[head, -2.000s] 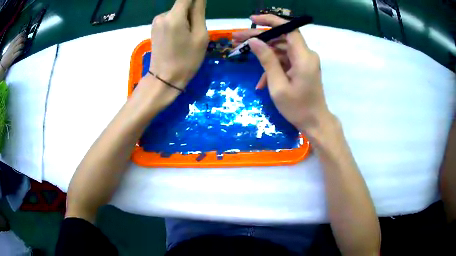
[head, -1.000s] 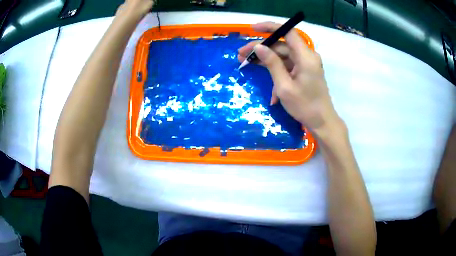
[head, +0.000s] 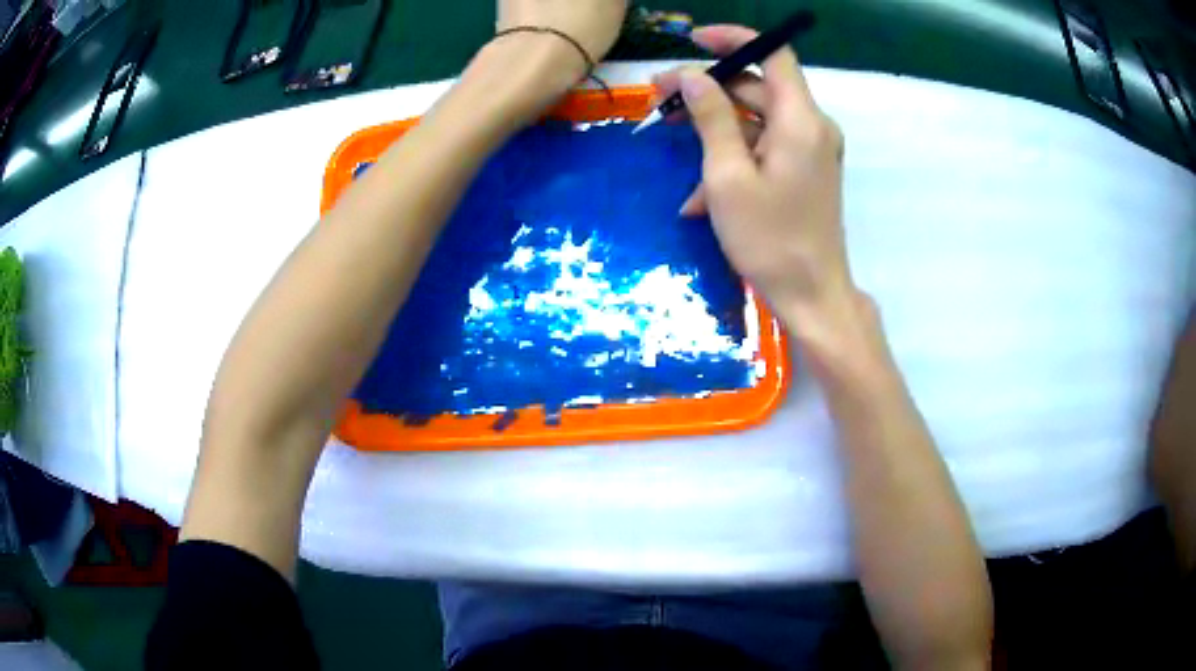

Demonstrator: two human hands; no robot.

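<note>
My right hand point(head: 774, 177) holds a slim black pointed tool point(head: 741, 63) with a light tip over the top edge of the blue pieces. My left hand point(head: 567, 24) is at the top, cut off by the picture's edge, its fingers out of sight. A dark speckled part point(head: 645, 26) with small gold and blue details shows between my hands, beyond the tray; whether my left hand grips it is hidden. The orange tray point(head: 630, 422) holds many shiny small blue pieces point(head: 590, 295). My left forearm covers its left side.
Small dark pieces point(head: 508, 420) lie on the tray's near rim. White foam point(head: 997, 288) lies under the tray. Black phone frames point(head: 319, 53) lie on the green surface point(head: 905, 29) beyond. Something bright green point(head: 13, 328) is at the far left. Part of another arm point(head: 1174, 433) shows at the right edge.
My left hand has moved right from the upper left to the top centre, where the dark part now shows. My right hand and the tool have moved up slightly. The tray appears shifted a little left.
</note>
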